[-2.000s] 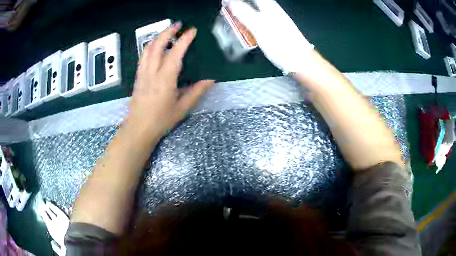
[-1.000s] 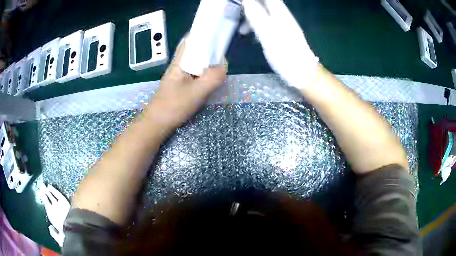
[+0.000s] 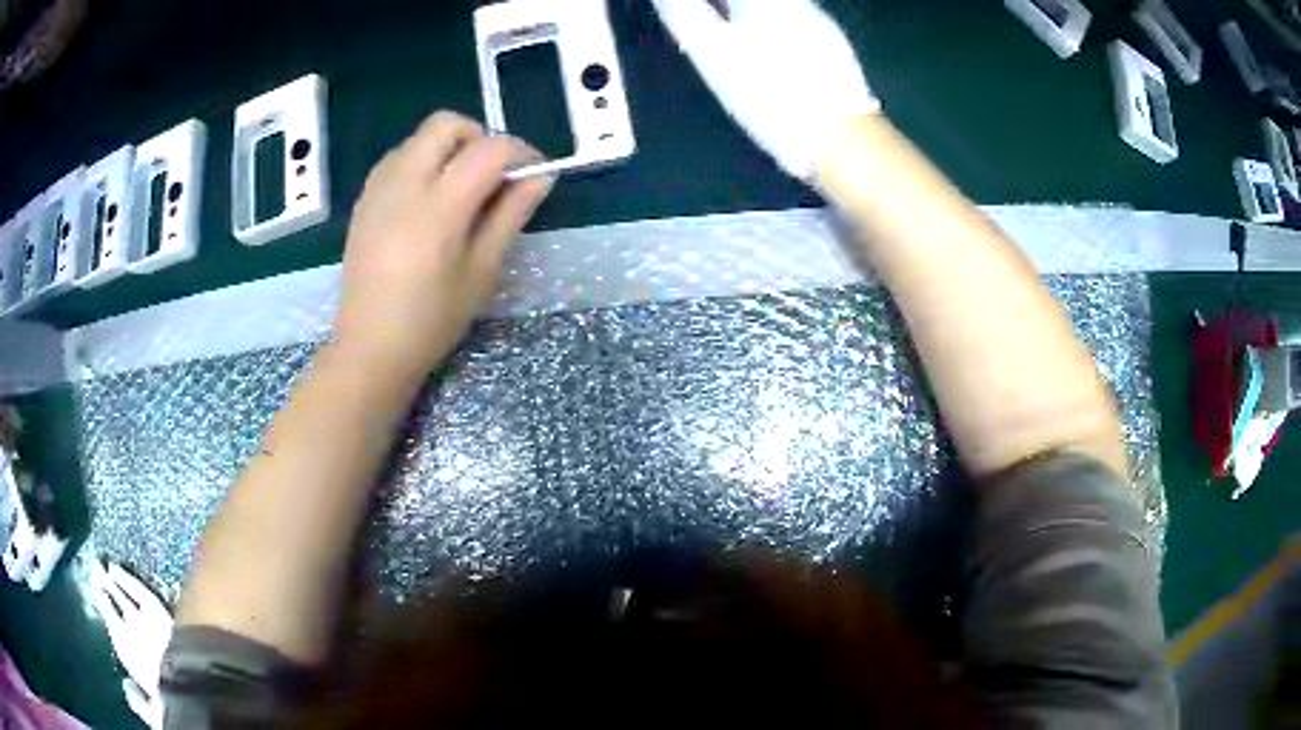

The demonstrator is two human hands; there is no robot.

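A white front housing [image 3: 599, 107] with a rectangular window and a black round hole is at the top centre, over the green belt. My bare left hand [image 3: 435, 207] pinches its lower left corner between thumb and fingers. My right hand [image 3: 778, 72], in a white knit glove, is to the right of the housing and apart from it. Its fingertips are cut off at the top edge, so I cannot tell whether it holds anything. Another housing [image 3: 310, 150] stands alone to the left of my left hand.
More housings [image 3: 183, 196] form a row at the far left of the belt [image 3: 385, 79]. Several lie at the upper right [image 3: 1127, 100]. Bubble wrap [image 3: 614, 414] covers the near surface. White gloves [image 3: 131, 628] lie lower left, a red pouch [image 3: 1214, 385] at right.
My left hand has turned the housing from a blurred, raised pose to window-side up. The housings on the left have shifted further left. My right hand has moved slightly left, away from the housing.
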